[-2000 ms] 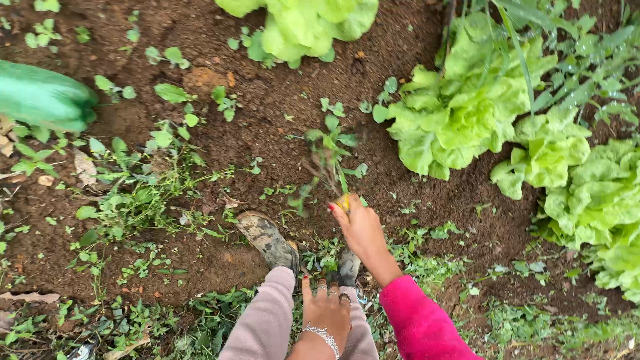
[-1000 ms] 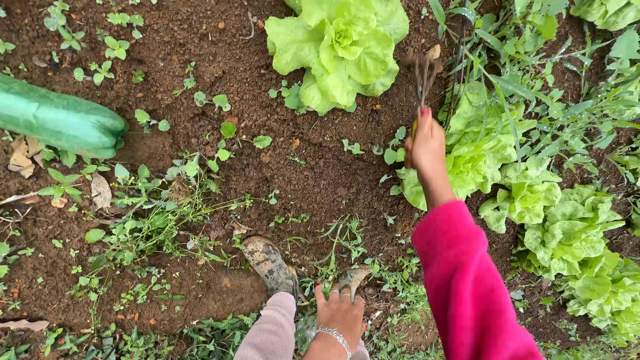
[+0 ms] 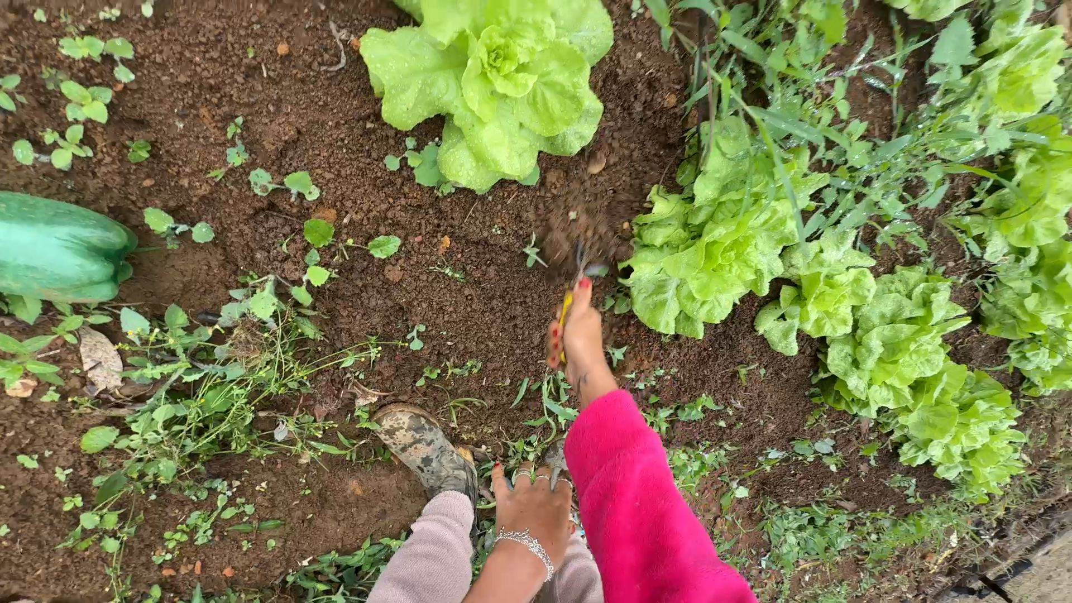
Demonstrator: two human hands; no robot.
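Observation:
My right hand [image 3: 579,331], in a pink sleeve, grips the yellow handle of a small garden hand tool [image 3: 567,311]. The tool's metal head is blurred against the brown soil [image 3: 578,218], between a single lettuce [image 3: 502,84] and the lettuces at the right [image 3: 720,234]; its exact shape cannot be told. My left hand [image 3: 533,507], with rings and a silver-coloured bracelet, rests fingers spread over my legs near the boots and holds nothing visible.
A green plastic bottle [image 3: 59,247] lies at the left edge. Weeds [image 3: 226,360] grow left of my muddy boot [image 3: 423,448]. More lettuces [image 3: 896,335] and tall grassy weeds [image 3: 787,126] stand at the right. Small seedlings [image 3: 84,102] dot the upper left soil.
My right hand has moved down and left from beside the right-hand lettuces, still holding the tool. Two seconds ago it was lower, over a weedy patch. My left hand stays by my legs.

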